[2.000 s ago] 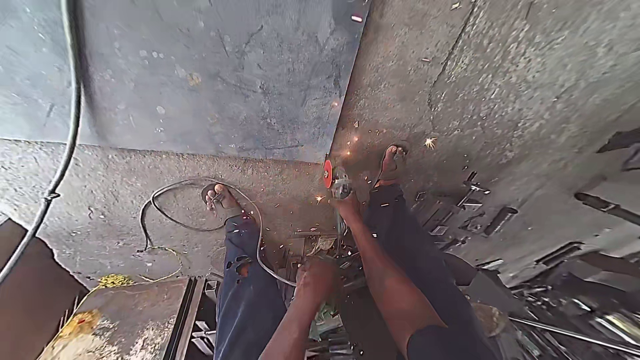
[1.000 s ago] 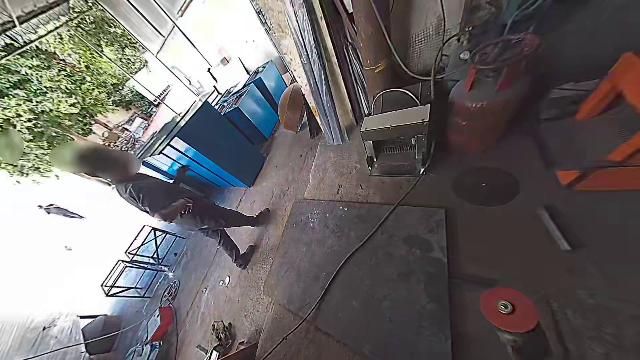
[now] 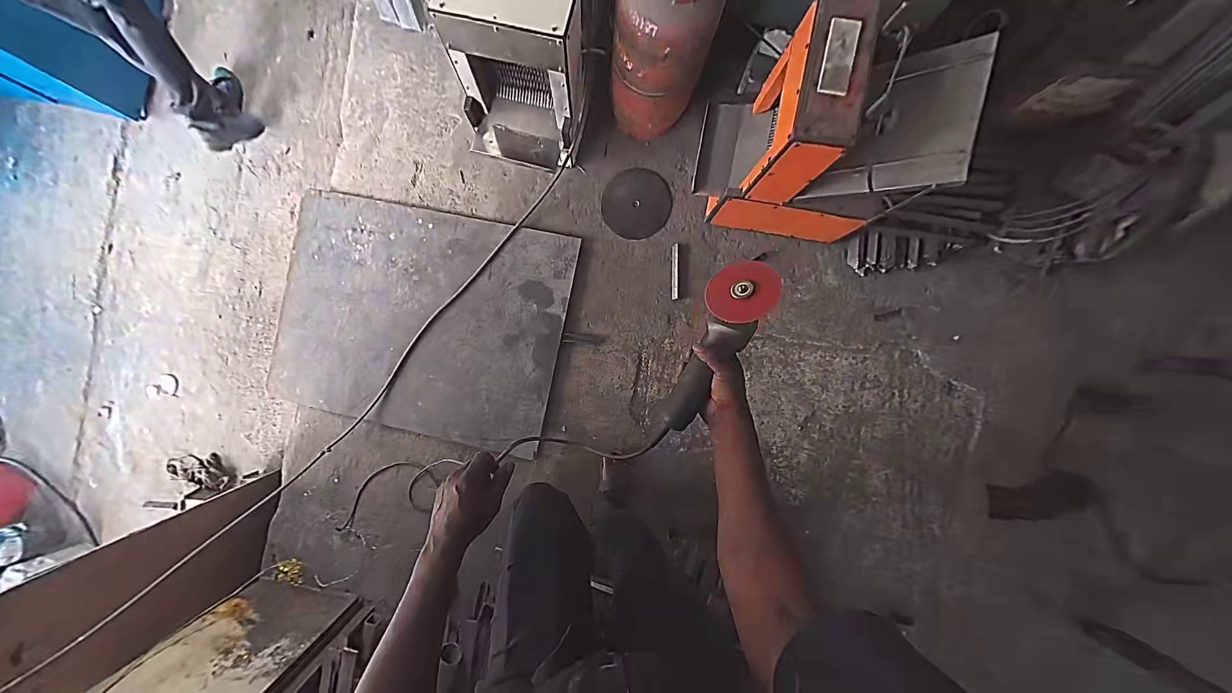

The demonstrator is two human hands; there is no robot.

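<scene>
My right hand (image 3: 720,385) grips an angle grinder (image 3: 695,383) by its dark body, and a red disc (image 3: 760,300) on its head faces up toward me. Between the fingers of my left hand (image 3: 470,496) runs the grinder's power cord (image 3: 587,447), which curves across to the tool's rear end. A large grey metal sheet (image 3: 433,327) lies flat on the concrete floor, beyond my left hand and to the left of the grinder. Another cable (image 3: 438,313) crosses over the sheet. Whether the disc is spinning cannot be told.
A metal-cased machine (image 3: 510,87), a red gas cylinder (image 3: 664,67) and an orange-framed machine (image 3: 799,183) stand at the far side. Near them lie a dark round disc (image 3: 636,203) and a short metal bar (image 3: 676,270). A person's leg (image 3: 183,72) shows at upper left. Metal stock lies by my legs.
Two seconds ago the grinder was at the sheet's edge throwing sparks; now it is held off the sheet, with no sparks. My left hand is now on the cord. The view has swung widely.
</scene>
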